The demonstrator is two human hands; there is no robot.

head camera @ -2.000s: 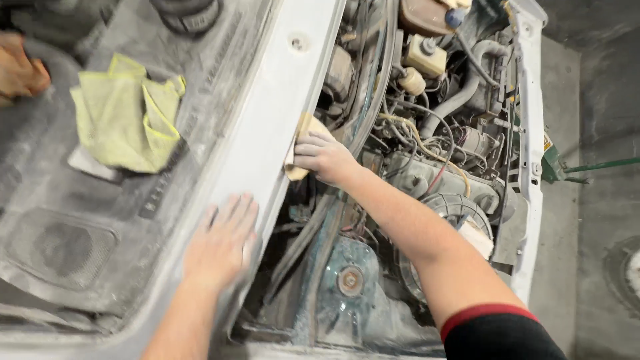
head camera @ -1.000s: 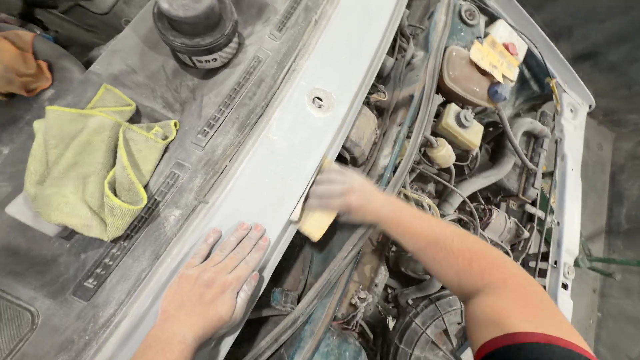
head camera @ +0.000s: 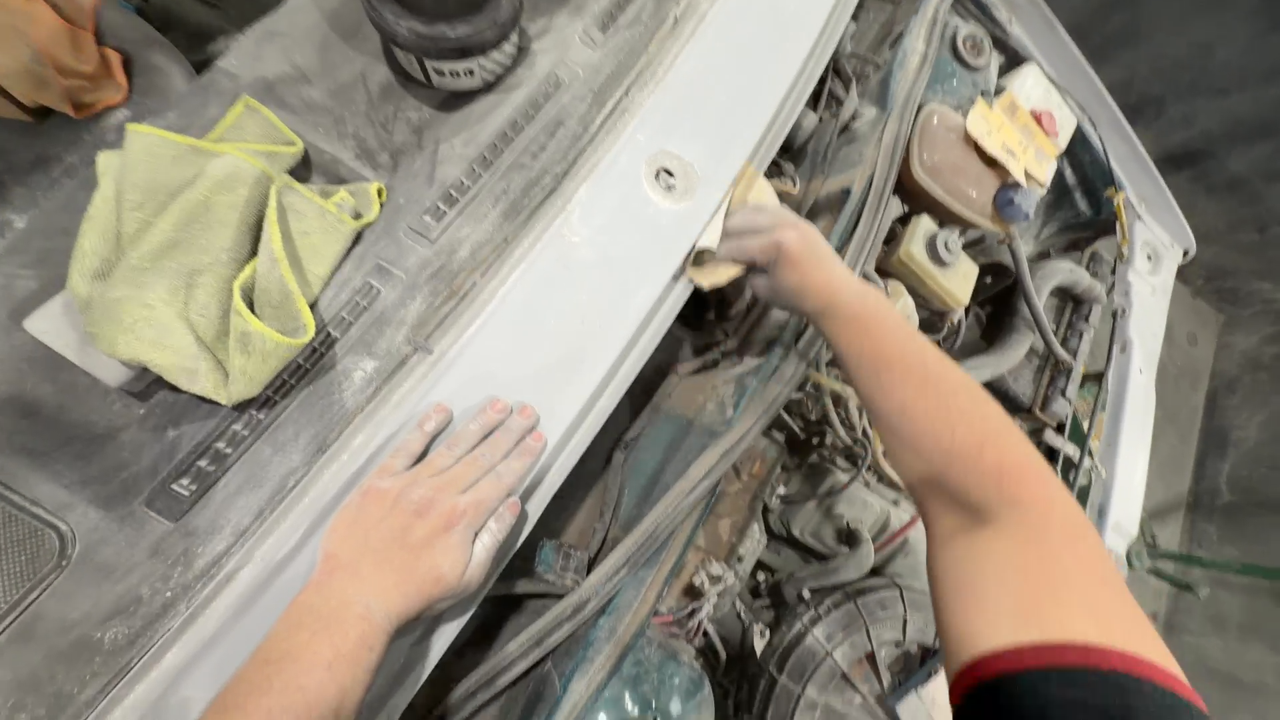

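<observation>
A pale grey painted cowl panel (head camera: pixel 560 290) of a car runs diagonally between the dashboard and the engine bay. My left hand (head camera: pixel 440 510) lies flat on its lower part, palm down, fingers slightly spread and holding nothing. Farther up, my right hand (head camera: pixel 770 245) grips a folded sheet of yellowish sandpaper (head camera: pixel 718 270) against the panel's engine-side edge, just below a round recess with a hole (head camera: pixel 669 178). Fine pale dust coats the fingers of both hands.
On the dusty dashboard (head camera: pixel 330 440) lie a yellow-green microfiber cloth (head camera: pixel 200 260) over a pale flat piece, a dark round container (head camera: pixel 445 45) and an orange cloth (head camera: pixel 70 60). The open engine bay at right holds hoses, wires, a brown reservoir (head camera: pixel 950 165) and a yellowish reservoir (head camera: pixel 930 265).
My right hand has moved up along the panel's edge with the sandpaper since one second ago. My left hand stays flat on the panel. The view has shifted.
</observation>
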